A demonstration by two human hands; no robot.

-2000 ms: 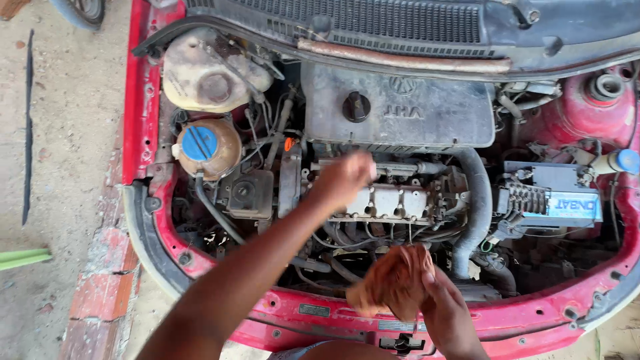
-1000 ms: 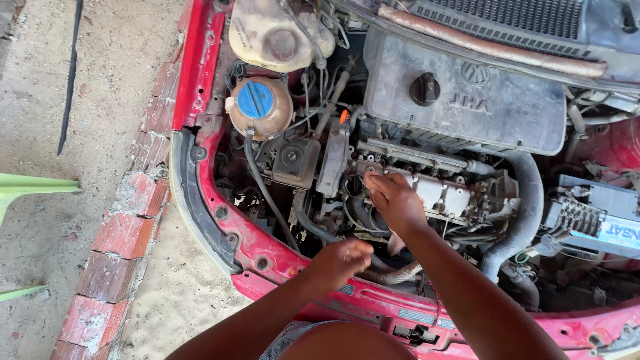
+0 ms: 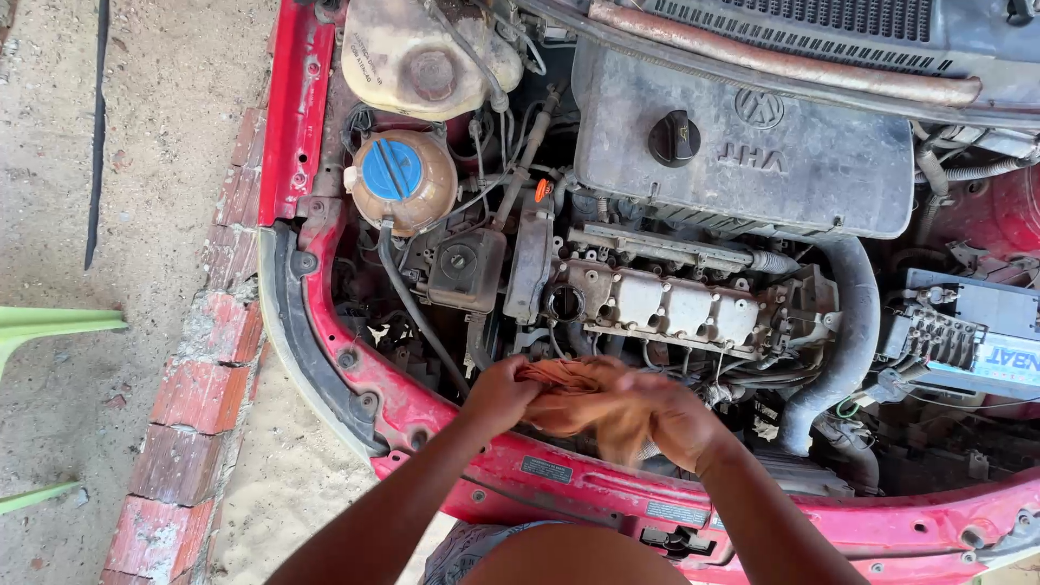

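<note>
An orange-brown cloth is bunched between my two hands, above the front edge of the engine bay. My left hand grips its left end. My right hand, slightly blurred, holds the right end. Behind the cloth lies the metal valve cover, with an uncovered round oil filler opening at its left end. A black oil cap sits on the grey plastic engine cover. The coolant reservoir has its blue cap on.
The red front crossmember runs between my body and the engine. A battery is at the right, a large curved hose beside the valve cover. A yellowed fluid tank stands upper left. A brick edging and green plastic legs are at left.
One second ago my right hand was at the left end of the valve cover; it has drawn back to the cloth. Both hands now hold the cloth near the front crossmember.
</note>
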